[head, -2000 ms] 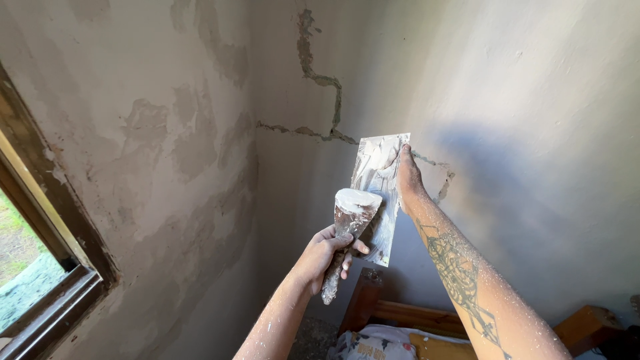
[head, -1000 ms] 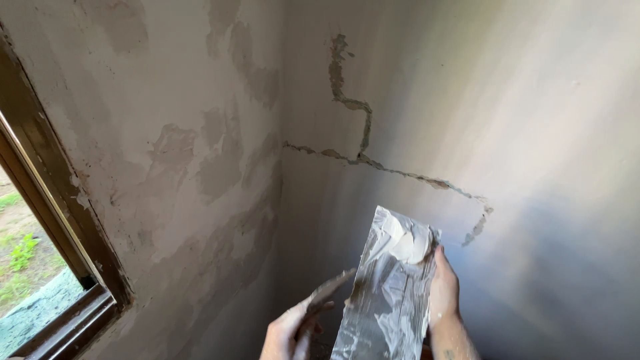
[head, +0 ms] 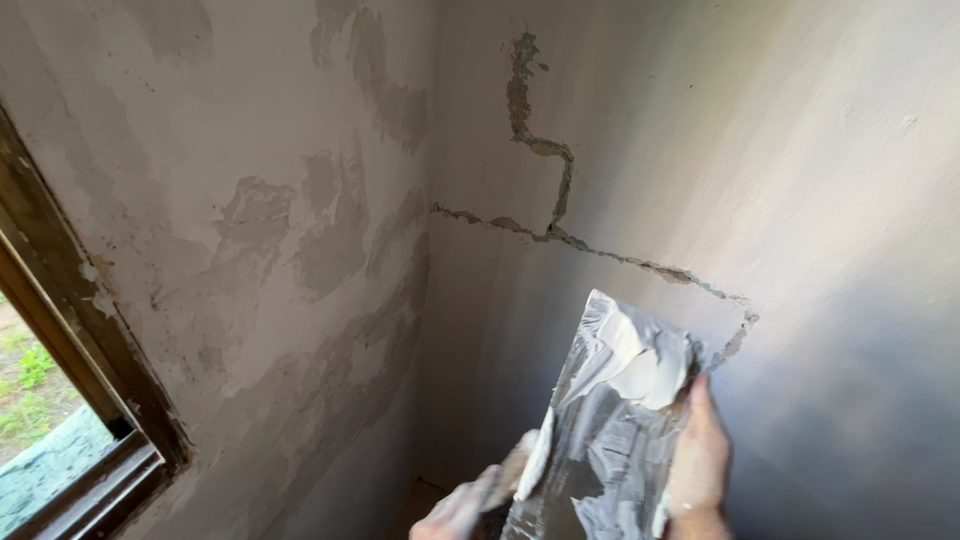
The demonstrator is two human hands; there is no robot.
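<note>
My right hand (head: pixel 699 457) grips the right edge of a flat metal plastering trowel (head: pixel 611 442), smeared with white filler (head: pixel 645 367) that lies thickest at its upper end. At the trowel's left edge, my left hand (head: pixel 457 510) is closed around a putty knife (head: pixel 536 454), its blade coated with filler and seen nearly edge-on; its handle is mostly hidden. Behind and above the trowel, a jagged open crack (head: pixel 615 257) runs across the wall, with a branch rising (head: pixel 562 180) and a short bend down at its right end.
The left wall (head: pixel 300 262) carries uneven darker patches and meets the cracked wall in a corner. A brown wooden window frame (head: pixel 90 337) stands at the left edge, with a pale ledge (head: pixel 60 469) and grass beyond it.
The putty knife has moved from in front of the trowel to its left edge. The trowel sits lower in the view, and the filler has come to lie in a thick heap near its upper end.
</note>
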